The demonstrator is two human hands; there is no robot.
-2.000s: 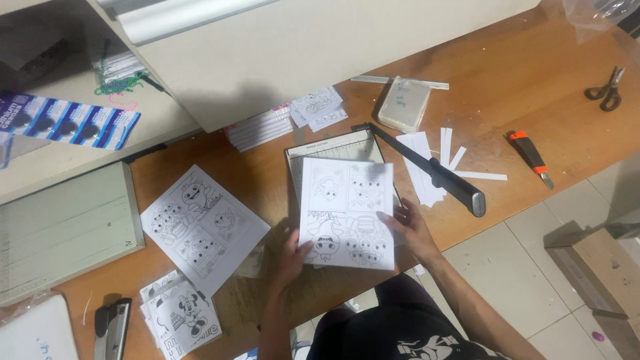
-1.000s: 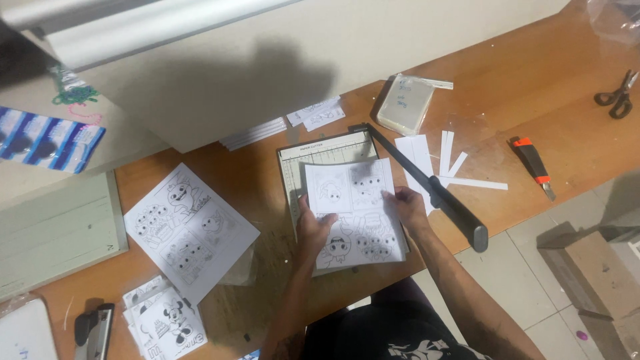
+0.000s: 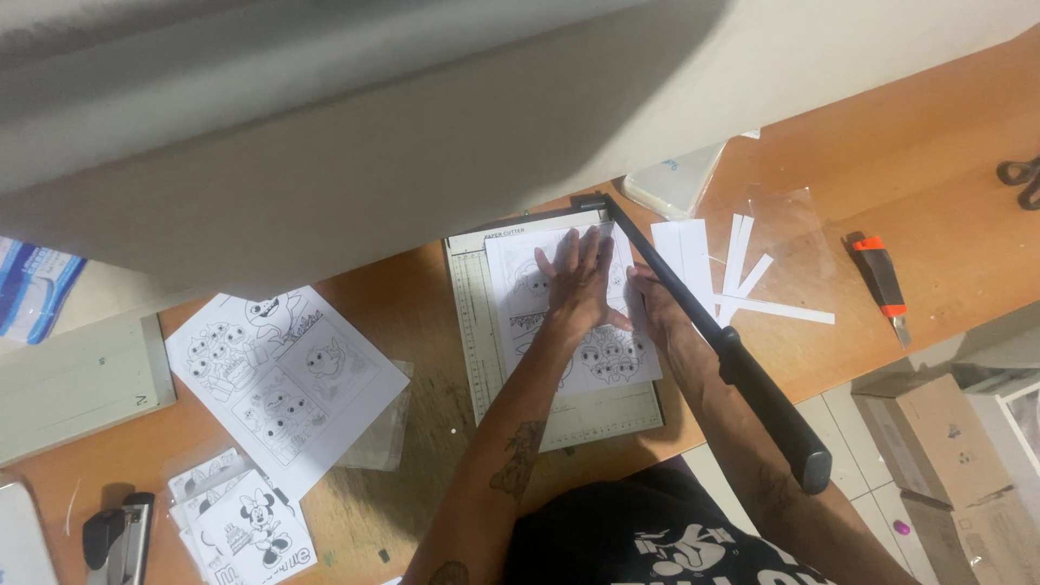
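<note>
A stack of printed colouring sheets (image 3: 609, 357) lies on the bed of a guillotine paper cutter (image 3: 479, 341). My left hand (image 3: 578, 280) presses flat on the sheets with its fingers spread. At their right edge, my right hand (image 3: 654, 296) has its fingertips against the paper, partly beneath the raised black cutter arm (image 3: 719, 333); whether it grips the sheets is hidden. Another printed sheet (image 3: 284, 382) lies left of the cutter. Right of the blade are white paper strips (image 3: 735, 260).
A utility knife (image 3: 880, 280) with its blade out and scissors (image 3: 1024, 180) lie to the right. At lower left are a stapler (image 3: 120, 536) and small printed cards (image 3: 256, 528). A large pale panel (image 3: 366, 162) overhangs the desk's back. Cardboard boxes (image 3: 934, 439) stand on the floor.
The sheets, held between both hands above the cutter before, now lie on its bed. My left hand has moved from their left edge onto their middle. The view has shifted.
</note>
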